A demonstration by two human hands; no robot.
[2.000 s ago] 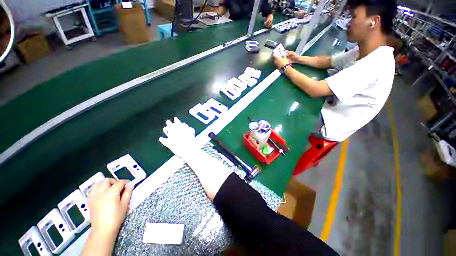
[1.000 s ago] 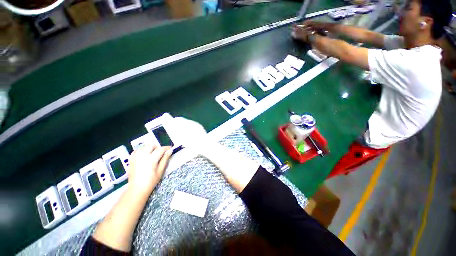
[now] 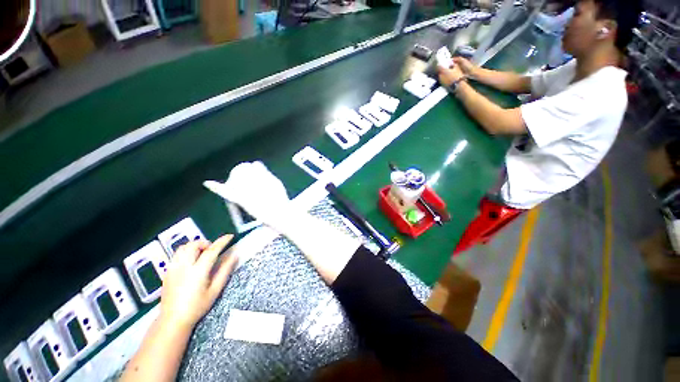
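White housings with dark windows stand in a row on the green belt at lower left (image 3: 109,300). My left hand (image 3: 186,282), bare, is at the near edge of the row's rightmost housing (image 3: 181,233), thumb and fingers apart. My right hand (image 3: 252,192), in a white glove, is on another housing (image 3: 235,216) beside the pale rail. It covers most of that housing; only a corner shows below the glove, and the fingertips are hidden. One more housing (image 3: 312,161) lies to the right of the glove, and several lie farther along the belt (image 3: 361,119).
Bubble wrap (image 3: 298,298) lies under my forearms with a white card (image 3: 254,327) on it. A black-handled tool (image 3: 361,218) lies at its right edge. A red bin (image 3: 414,213) holds a pale bottle (image 3: 407,186). A person (image 3: 552,127) on the right holds a white part.
The right glove has moved off the row's end housing to one farther right. One of the two housings nearest the glove has left its place. The left hand's thumb has spread. The view has shifted.
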